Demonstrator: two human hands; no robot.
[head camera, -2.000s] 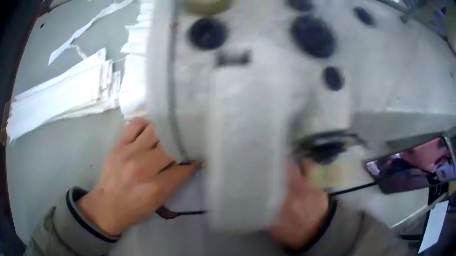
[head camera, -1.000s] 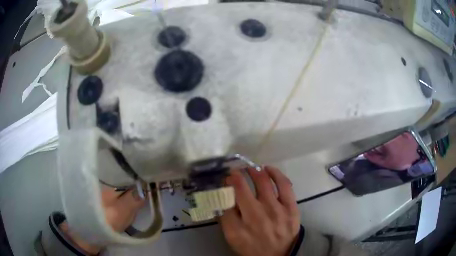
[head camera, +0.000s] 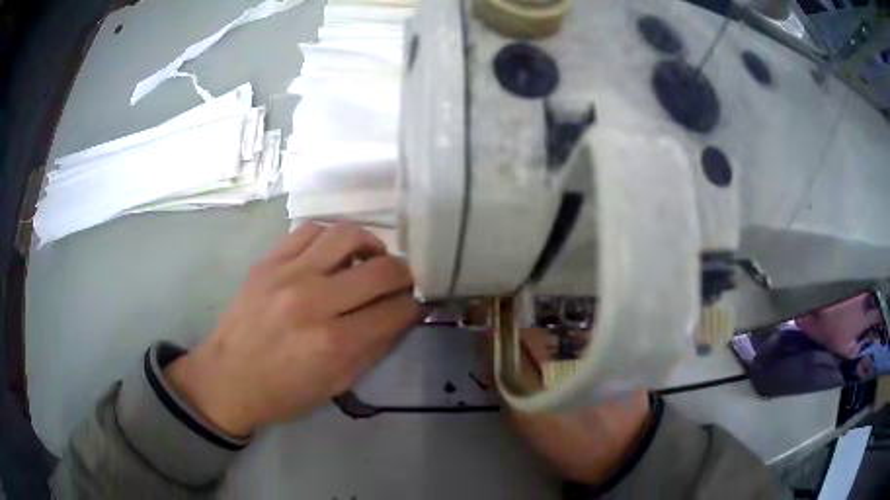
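Observation:
The sewing machine head (head camera: 439, 146) is large and off-white, with a curved guard (head camera: 649, 264) at its front. My left hand (head camera: 303, 322) is left of the needle area, fingers bent at the near edge of a tall pile of white strips (head camera: 346, 137). Its fingertips are partly hidden, so a grip cannot be told. My right hand (head camera: 581, 430) reaches under the head behind the guard, its fingers near the presser foot area and mostly hidden. No strip shows clearly in it. A flatter fanned bundle of white strips (head camera: 146, 181) lies at the left.
A narrow loose white strip (head camera: 200, 49) lies at the back left. A smartphone (head camera: 815, 342) lies at the right, with a dark cable beside it. A ribbed cream block (head camera: 715, 327) sits under the head. A white card (head camera: 845, 467) shows at the lower right.
The view has swung left, showing the piles again. My left hand has moved from the needle area to the tall pile. My right hand has moved left, from beside the ribbed block to behind the guard.

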